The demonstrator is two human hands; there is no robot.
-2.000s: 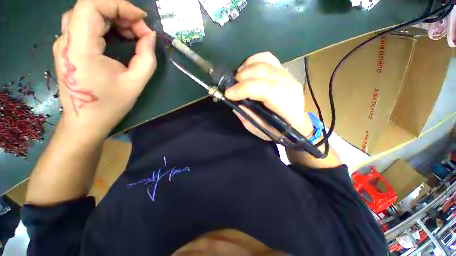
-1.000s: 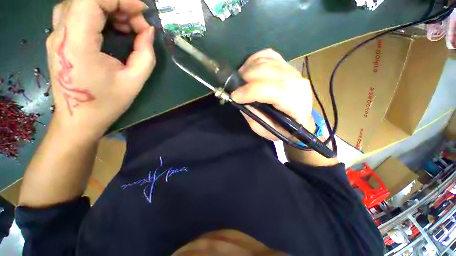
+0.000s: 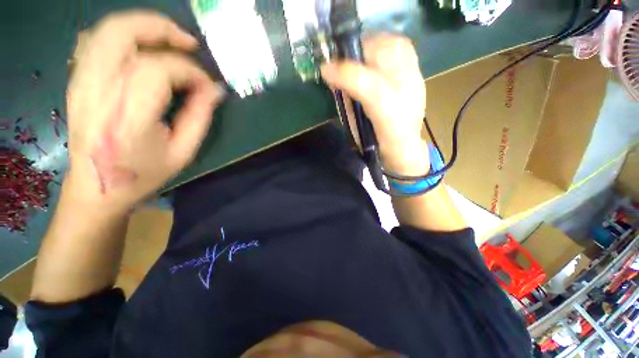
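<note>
My right hand [image 3: 385, 91] is closed around the black soldering iron [image 3: 364, 126], which now points up toward the top edge; its front is blurred and its tip cannot be made out. My left hand [image 3: 133, 112] is blurred, with thumb and forefinger curled close together just left of a glaring white and green circuit board [image 3: 238, 42]. Whether it pinches a small part cannot be seen. A second board [image 3: 305, 49] lies partly behind the iron. A heap of dark red parts [image 3: 21, 185] lies at the far left.
More boards [image 3: 483, 8] lie at the top right. A black cable [image 3: 483, 87] loops from my right wrist to the bench's right end. A pink fan [image 3: 630, 56] stands at the right edge. Open cardboard boxes [image 3: 483, 140], a red stool [image 3: 515, 266] and metal racks [image 3: 588, 321] are below.
My right hand has swung the iron from slanting toward my left fingertips to pointing up over the boards. My left hand has moved slightly down. The boards appear lower in view.
</note>
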